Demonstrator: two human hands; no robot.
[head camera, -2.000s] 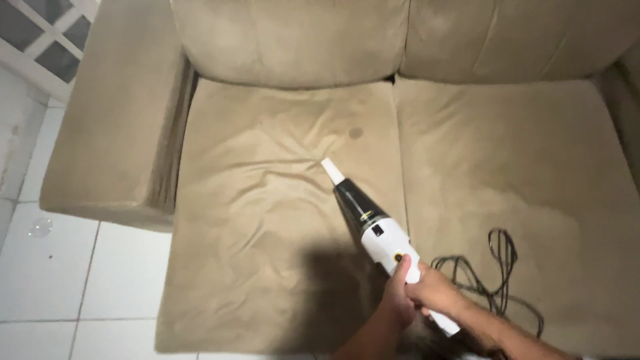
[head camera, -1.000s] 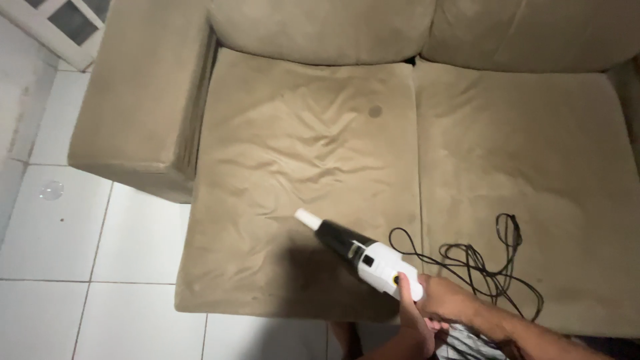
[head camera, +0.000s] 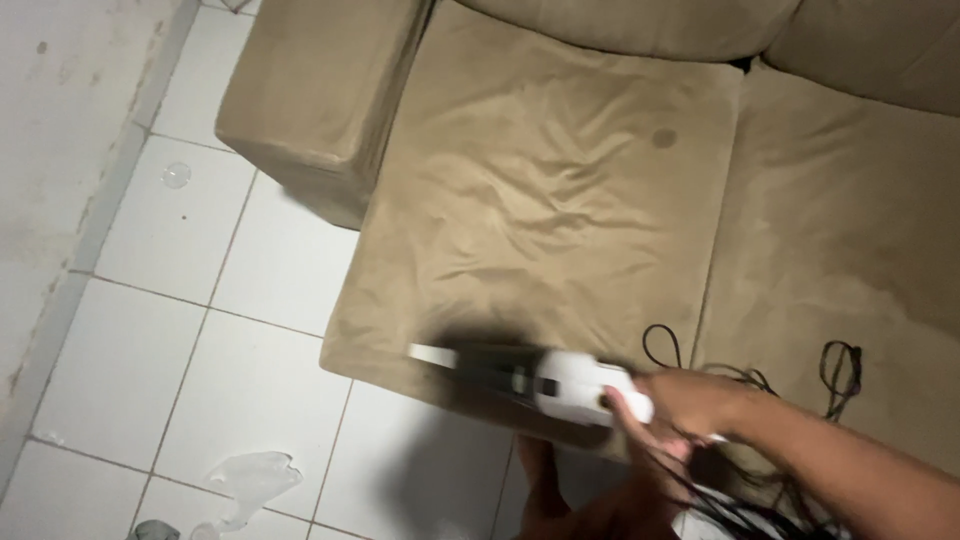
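Note:
A white and black handheld vacuum cleaner points left over the front edge of the beige sofa seat cushion, its white narrow nozzle near the front left corner; blur hides whether it touches. My left hand is at the handle end, its thumb by the button. My right hand closes around the rear of the handle from the right, its fingers largely hidden. A black power cord lies looped on the right cushion, and more cord hangs by my hands. The left cushion is wrinkled and has a dark round spot.
The sofa armrest stands at the upper left, beside white floor tiles and a wall. A clear, wet-looking patch and a small transparent round thing are on the floor. Part of a foot or leg shows below the cushion.
Both hands have moved the vacuum cleaner from the cushion's middle toward its front left corner, and its nozzle has swung to point left. The view has turned and shifted toward the floor.

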